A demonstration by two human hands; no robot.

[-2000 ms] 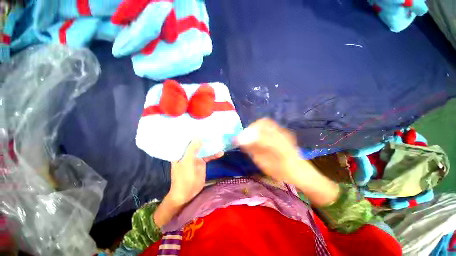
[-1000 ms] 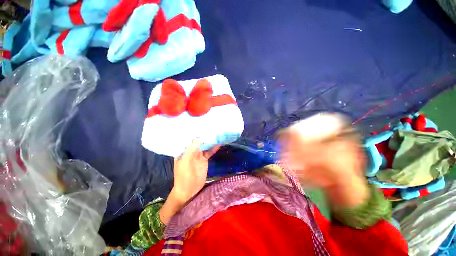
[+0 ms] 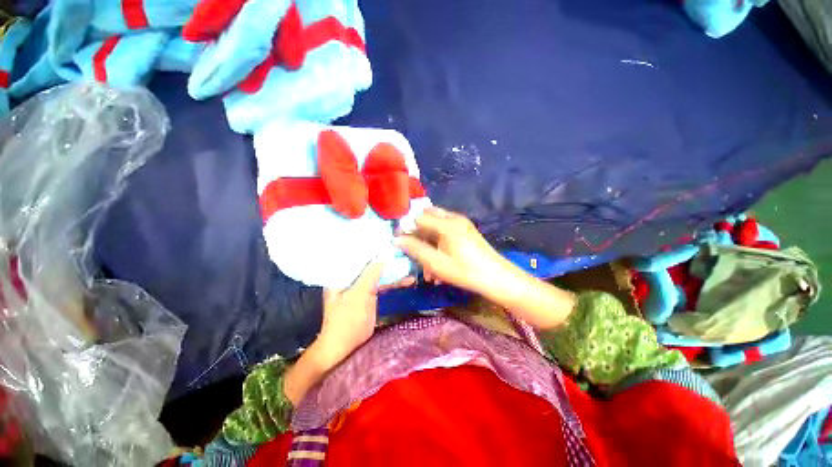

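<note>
The plush gift box lies at the table's near edge, its face up, white under glare. A puffy red bow and a flat red ribbon band cross it. My left hand grips its near edge, thumb on top and fingers underneath. My right hand is at its right near corner, fingertips pinched together against the plush. A small white wrap shows on a right finger. A needle or thread in the fingertips is too small to tell.
More blue plush pieces lie at the upper left. A crumpled clear plastic bag is at the left. Blue toys under olive-grey cloth sit at the right, beside a pale sack. A red thread lies along the table's near edge.
My right hand has come back from a blurred position out to the right and now touches the toy. The toy has turned and shifted slightly. My left hand still holds its near edge.
</note>
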